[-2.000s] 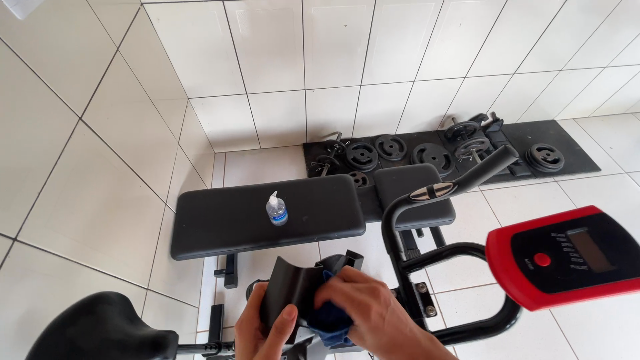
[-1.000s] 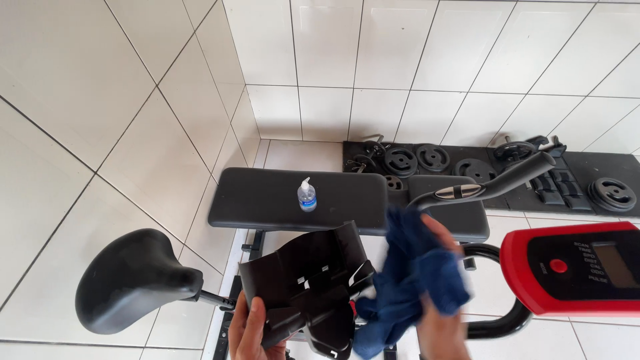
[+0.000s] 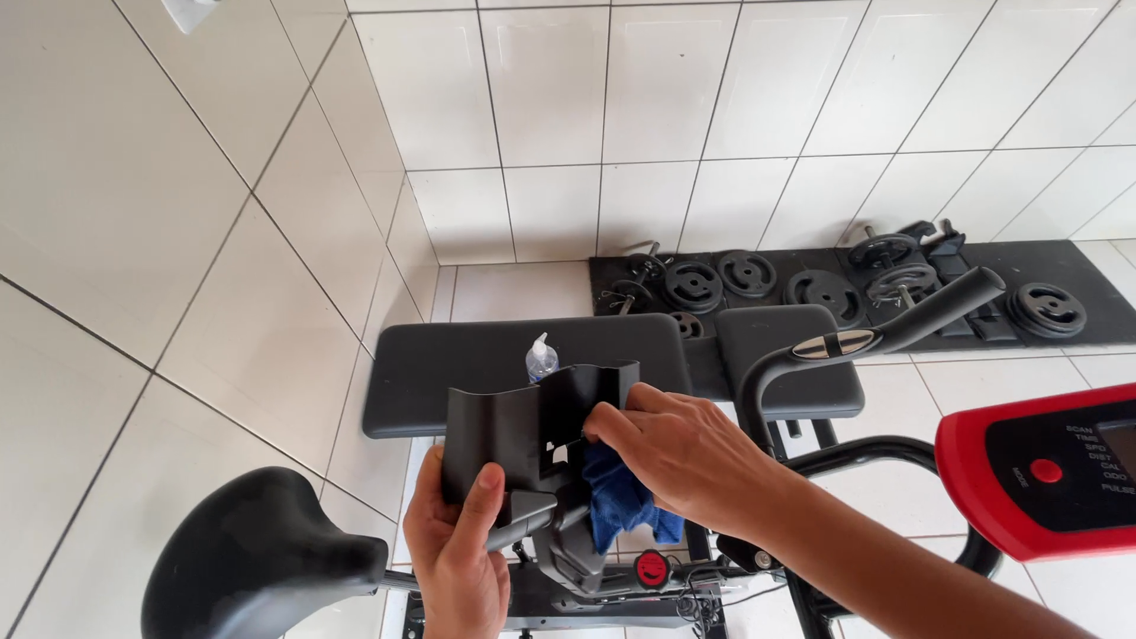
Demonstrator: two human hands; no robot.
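A black curved plastic cover with a slot and small cut-outs is held above the exercise bike's frame. My left hand grips its lower left side, thumb in front. My right hand pinches a blue cloth against the cover's inner right side; the fingertips are partly hidden. Behind the cover, a clear pump bottle stands on a black padded bench.
The bike's black saddle is at lower left. Its handlebar and red console are at right. Weight plates lie on a black mat by the tiled wall.
The blue cloth, held away at the cover's right a second ago, is now against its inner side. The cover has turned in my left hand.
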